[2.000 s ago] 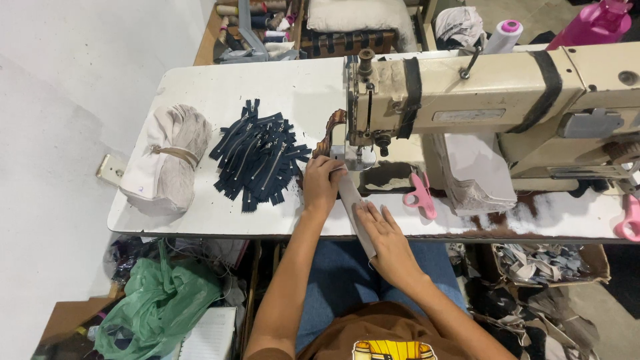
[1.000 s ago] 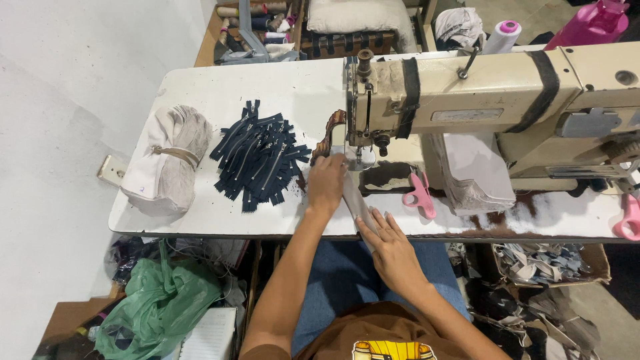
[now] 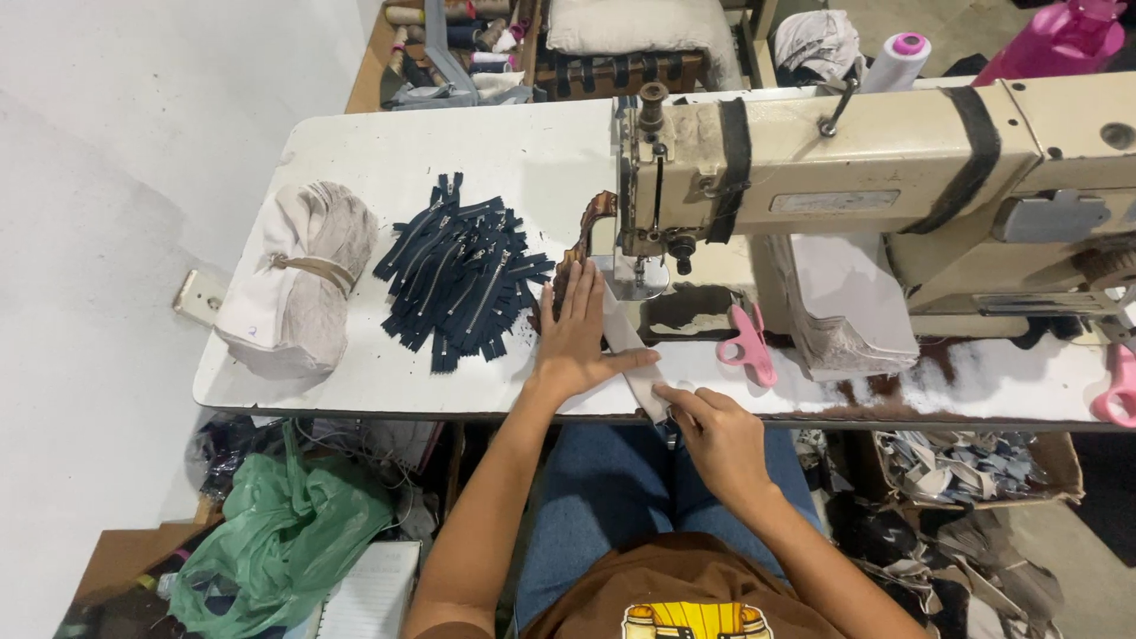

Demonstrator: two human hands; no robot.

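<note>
A narrow light-grey fabric strip (image 3: 626,342) runs from the needle area of the industrial sewing machine (image 3: 799,169) to the table's front edge, a dark zipper end showing at its lower tip. My left hand (image 3: 579,333) lies flat along the strip's left side, thumb across it, fingers spread. With bent fingers, my right hand (image 3: 714,430) touches the strip's lower end; whether it pinches the cloth is unclear. Dark navy zippers (image 3: 461,271) with metal teeth form a pile left of my left hand. Pink-handled thread snips (image 3: 750,344) rest right of the strip.
A tied bundle of pale fabric (image 3: 306,275) sits at the white table's (image 3: 550,133) left end. Stacked grey fabric pieces (image 3: 848,302) lie under the machine arm. Another pink-handled tool (image 3: 1116,386) is at the far right. Below are a green plastic bag (image 3: 275,532) and a scrap box (image 3: 976,470).
My left hand has moved from beside the presser foot down along the strip and now lies flatter. My right hand has shifted toward the strip's lower end, its fingers more bent.
</note>
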